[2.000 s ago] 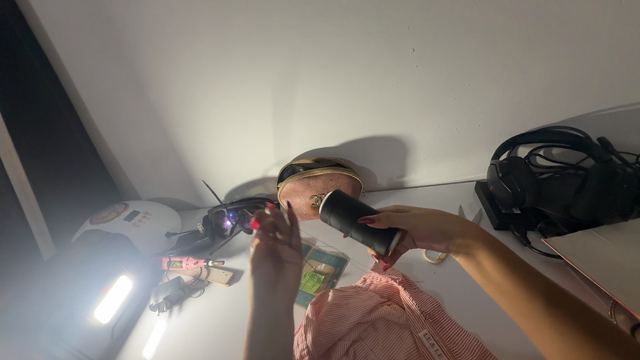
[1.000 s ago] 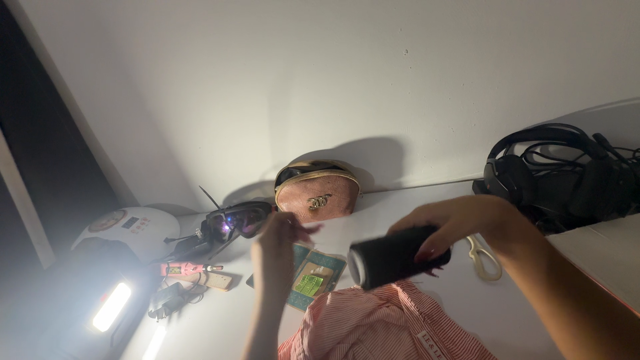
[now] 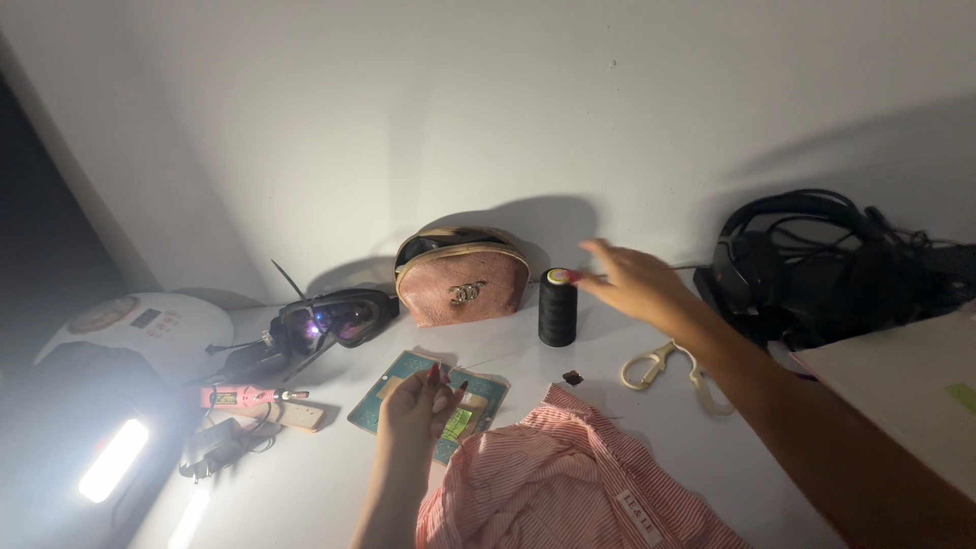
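A black thread spool (image 3: 557, 311) stands upright on the table, right of a pink zippered pouch (image 3: 463, 286). Beside the spool's top is my right hand (image 3: 637, 282), fingers spread, holding nothing. Over a teal card packet (image 3: 396, 381) my left hand (image 3: 423, 396) pinches something very thin between its fingertips; a faint thread runs from there toward the spool. Red-and-white striped fabric (image 3: 549, 480) with a sewn-on label lies crumpled in front. White-handled scissors (image 3: 648, 370) rest below my right forearm, and a small dark object (image 3: 573, 377) lies between them and the packet.
At left are a bright lamp (image 3: 114, 460), a white rounded appliance (image 3: 191, 328), dark goggles (image 3: 347, 316), a pink rotary tool (image 3: 236, 396) and a black power adapter (image 3: 213, 447). A black headset (image 3: 743, 259) with cables sits at right, near a pale board (image 3: 900, 381). The wall rises behind.
The black spool, held in my right hand in both earlier frames, now stands on the table beside the pouch. My right hand has let it go. My left hand has moved lower, over the packet.
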